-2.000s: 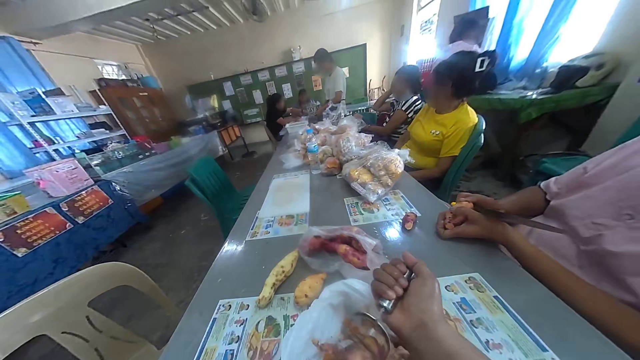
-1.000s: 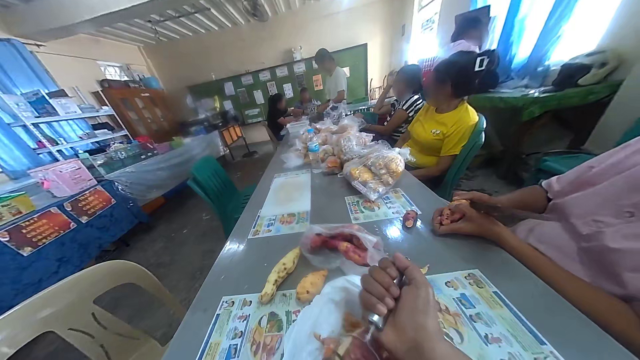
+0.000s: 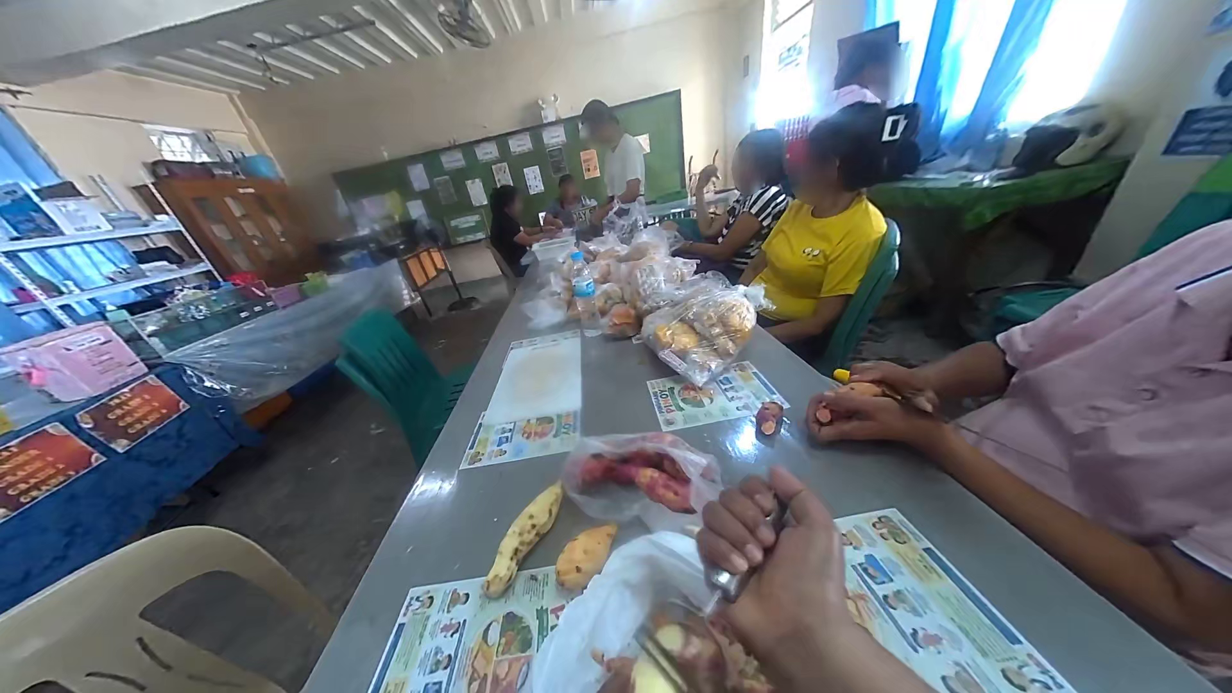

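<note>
My right hand [image 3: 775, 558] grips the handle of a metal kitchen tool [image 3: 727, 582], perhaps a peeler or knife, whose lower part reaches over a white plastic bag [image 3: 616, 597]. Inside the bag lie peelings and a partly peeled root crop [image 3: 664, 664]. My left hand cannot be made out at the frame's bottom edge. Left of the bag are a long pale peeled sweet potato [image 3: 525, 539] and a short orange one [image 3: 585, 556]. Behind them, a clear plastic bag [image 3: 707, 462] holds red-skinned sweet potatoes [image 3: 640, 476].
Printed placemats [image 3: 938, 602] lie on the grey table [image 3: 616, 385]. At the right, a co-worker's hands [image 3: 871, 409] hold a sweet potato and a yellow-handled tool, near a small root piece [image 3: 769, 418]. Bagged food [image 3: 707, 327] and a water bottle [image 3: 584, 289] stand farther off; a beige chair [image 3: 192, 568] is at left.
My right hand has stayed closed on the tool while moving over the white bag. The co-worker's hands have shifted around their sweet potato.
</note>
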